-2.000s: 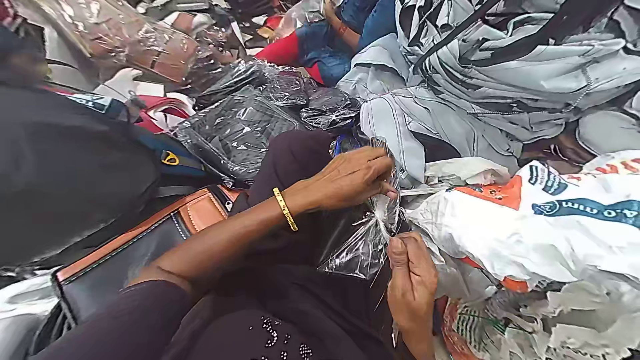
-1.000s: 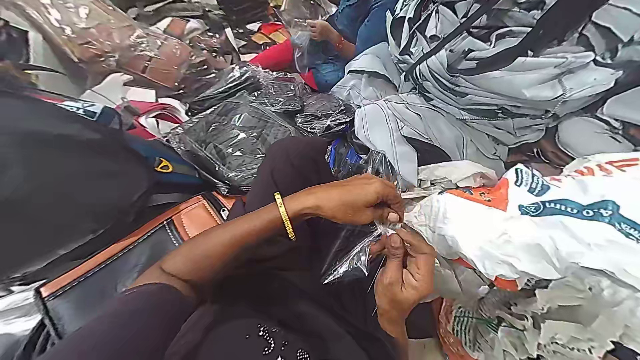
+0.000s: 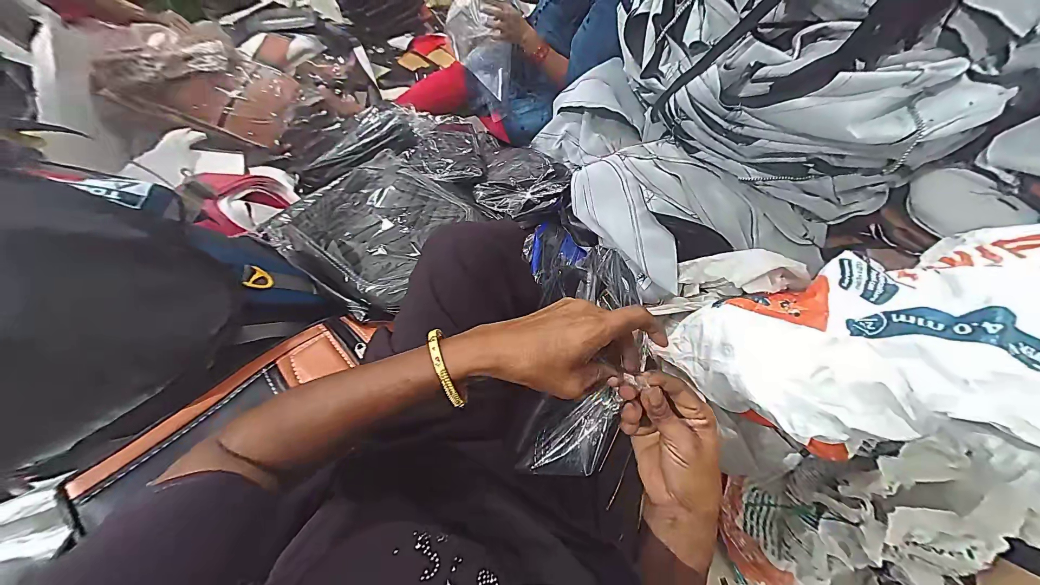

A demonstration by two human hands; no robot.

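Over my lap, my left hand (image 3: 569,345), with a gold-coloured bangle at its wrist, is closed on the gathered part of a clear plastic bag (image 3: 573,435). My right hand (image 3: 670,426) pinches the same plastic between thumb and fingertips, just below and right of the left. The bag's lower part spreads out beneath my left hand; its contents cannot be made out. A white woven plastic sack (image 3: 821,366) with printing lies close to the right of both hands.
Dark items in clear plastic (image 3: 366,219) are heaped beyond my knee. Grey fabric pieces (image 3: 731,162) pile up at the upper right. A black and brown bag (image 3: 309,357) and a large black object (image 3: 106,301) lie left. Another person's hand (image 3: 512,24) holds clear plastic at the top.
Both hands stay at the clear bag; their fingers have shifted on the gathered plastic. The other person's hand with clear plastic shows more fully than two seconds ago.
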